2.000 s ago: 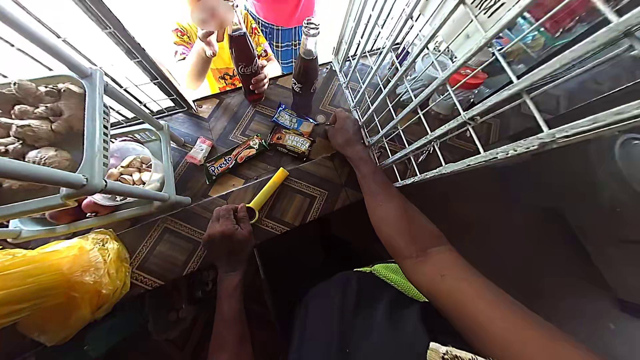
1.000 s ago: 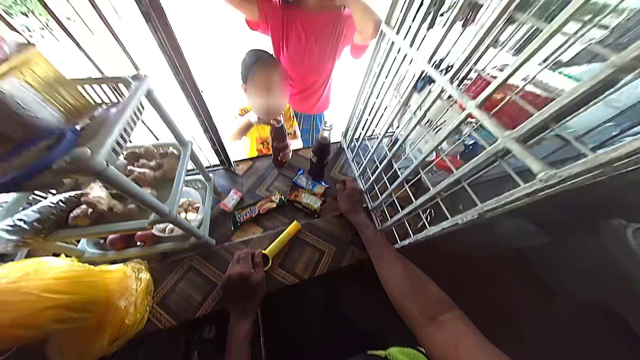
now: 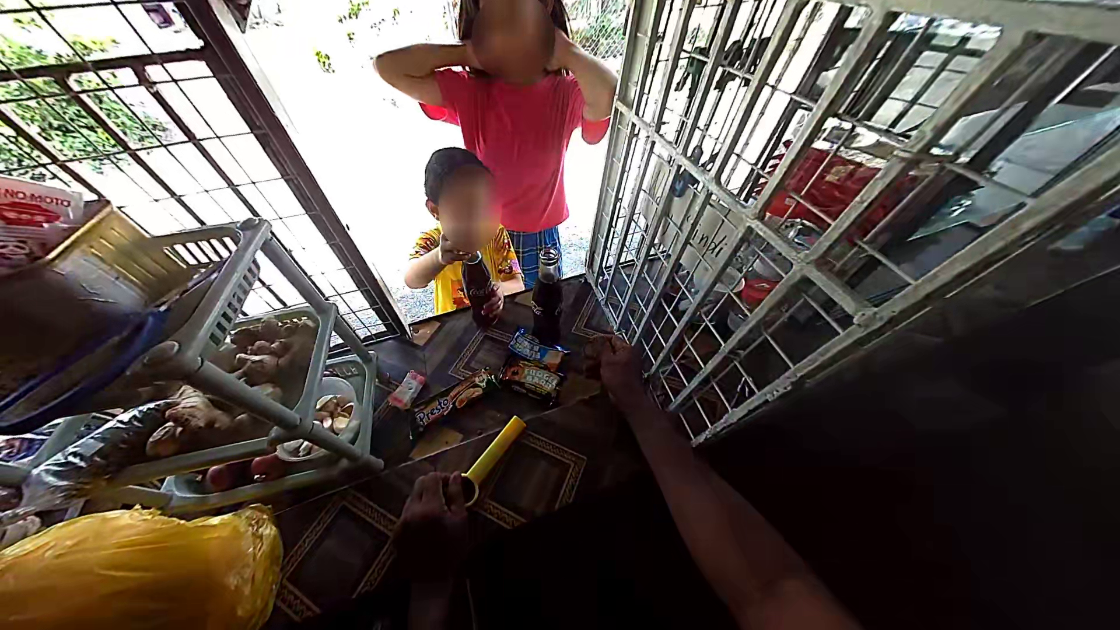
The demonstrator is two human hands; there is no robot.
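Note:
My left hand [image 3: 433, 512] is at the counter's near edge, its fingers closed at the lower end of a yellow tube [image 3: 495, 448]; a dark round opening shows beside the fingertips. My right hand [image 3: 615, 363] rests on the counter by the metal grille; whether it holds anything cannot be told. Left of it lie a blue snack pack [image 3: 537, 350] and a dark snack pack [image 3: 531, 380]. A Presto cookie pack [image 3: 452, 402] and a small pink-and-white packet [image 3: 407, 389] lie further left. Behind the snacks, a Coca-Cola glass bottle [image 3: 547, 302] stands upright. A person in yellow holds another cola bottle [image 3: 478, 289].
A grey plastic rack [image 3: 324, 372] with ginger [image 3: 262, 359] and garlic [image 3: 334, 413] stands at left, a yellow plastic bag [image 3: 140, 569] in front of it. A white metal grille [image 3: 744, 219] borders the counter's right. A person in a red shirt [image 3: 516, 140] stands outside.
The view has tilted up and shifted left. The person in red now has both hands raised beside the head. My hands remain at the yellow tube and by the grille.

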